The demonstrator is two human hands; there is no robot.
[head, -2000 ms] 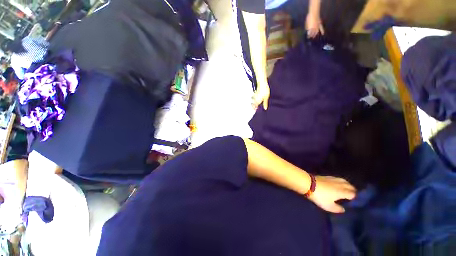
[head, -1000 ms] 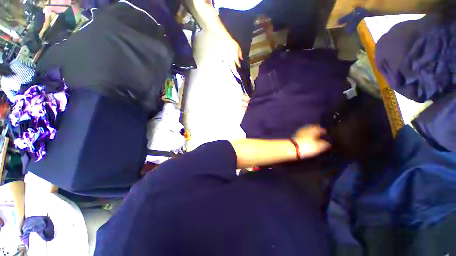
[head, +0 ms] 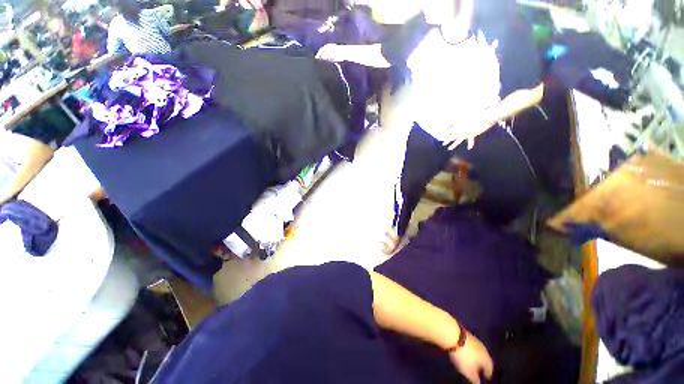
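Observation:
My left hand (head: 474, 358), with a dark red band at the wrist, is low and right of centre, near the bottom edge. Its fingers point down and are slightly apart, with no held thing visible. It is over very dark cloth; contact is unclear. A large dark purple-looking garment pile (head: 469, 262) lies just beyond it. My right hand is not in view.
A person (head: 454, 75) stands beyond the pile. Navy cloth (head: 187, 172) and a crumpled purple-and-white bundle (head: 150, 94) are at left. At right are a wooden-edged table (head: 589, 300), brown cardboard (head: 634, 202) and a dark garment bundle (head: 637, 315).
The view has tilted up, showing more of the standing person. My left hand has drawn back from the dark pile and hangs lower in the picture.

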